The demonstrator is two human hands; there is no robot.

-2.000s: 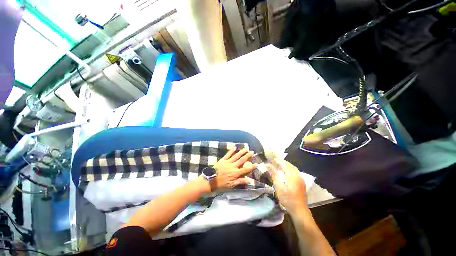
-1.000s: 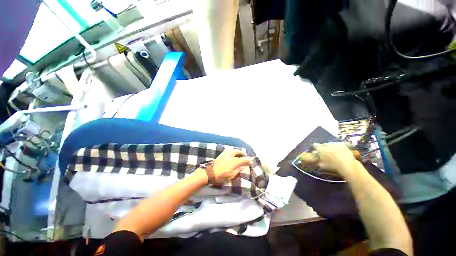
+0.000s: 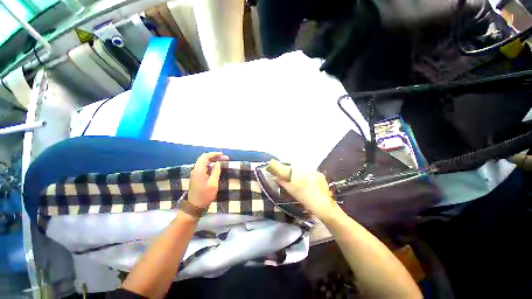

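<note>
The checked fabric panel (image 3: 140, 191) lies along the navy pressing board (image 3: 111, 153), with the white garment body (image 3: 111, 228) in front of it. My right hand (image 3: 303, 185) is shut on the handle of the steam iron (image 3: 269, 185), which sits on the right end of the checked panel. My left hand (image 3: 204, 182) is over the middle of the panel, to the left of the iron, fingers slightly curled and apart; it holds nothing that I can see. The fabric under the iron is hidden.
The dark iron rest pad (image 3: 350, 156) lies at right. The black hose (image 3: 466, 159) and cord run from the iron to the right. The blue support arm (image 3: 146, 87) stands behind the board on the white table cover (image 3: 245, 105). Dark garments hang at upper right.
My right hand went from the fabric to the iron on the rest pad, then brought it left onto the checked panel. My left hand has shifted left along the panel.
</note>
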